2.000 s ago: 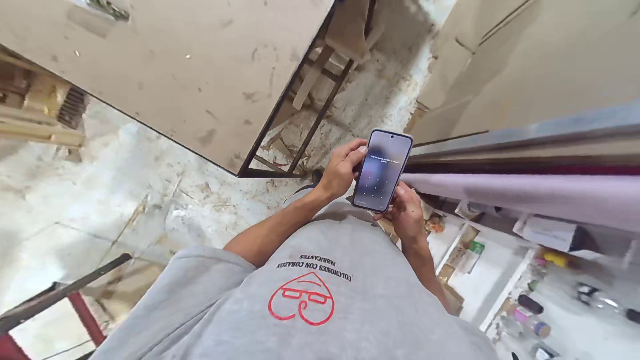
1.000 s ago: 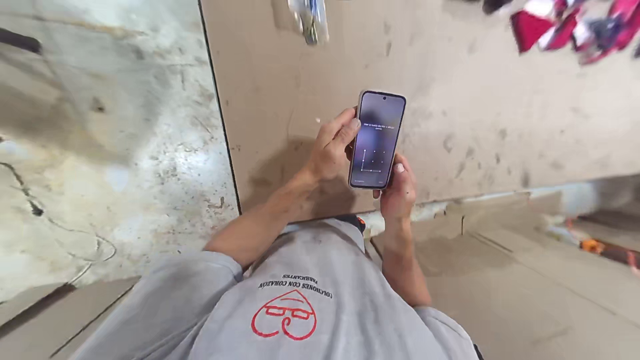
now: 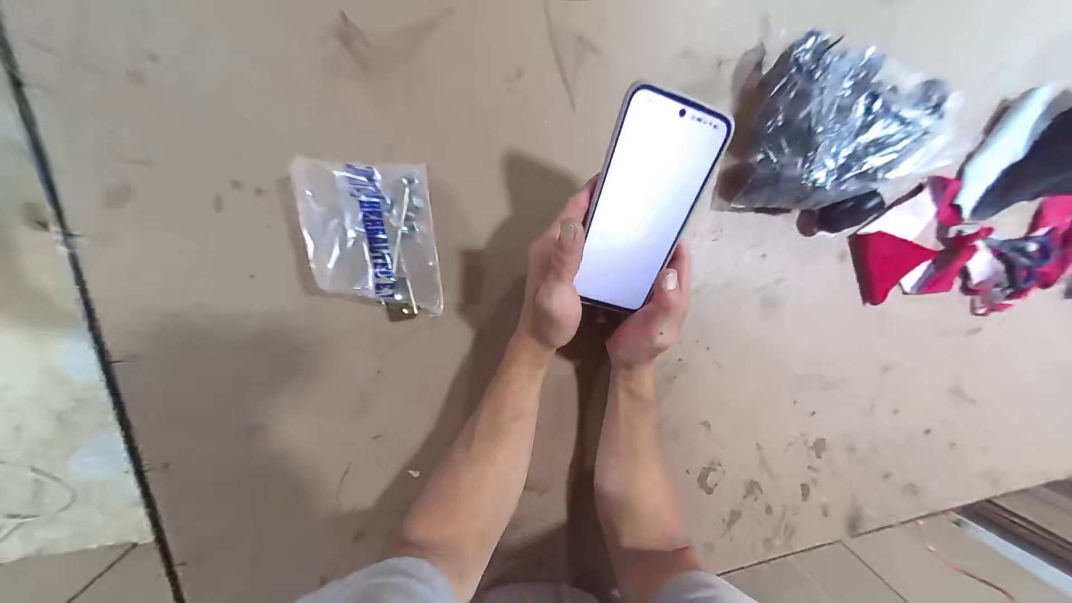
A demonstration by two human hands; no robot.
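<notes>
A smartphone (image 3: pixel 649 201) with a bright, nearly white screen is held upright and slightly tilted over a worn tabletop (image 3: pixel 251 435). My left hand (image 3: pixel 559 285) grips its left edge, thumb along the side. At the lower right corner my right hand (image 3: pixel 657 314) grips it too, with the thumb by the screen's edge. Left of the hands lies a clear plastic bag (image 3: pixel 368 239) with blue printing and metal hardware inside. The fingers behind the phone are hidden.
To the right of the phone lie a clear plastic bag of dark items (image 3: pixel 842 134), red and white fabric pieces (image 3: pixel 913 247) and a dark and pale cloth (image 3: pixel 1022 159). The table's dark edge (image 3: pixel 84 310) runs down the left, with stained floor beyond it.
The view has shifted a lot and now lies over the tabletop. The phone's screen has turned from a dark display to bright white. Both hands still hold the phone.
</notes>
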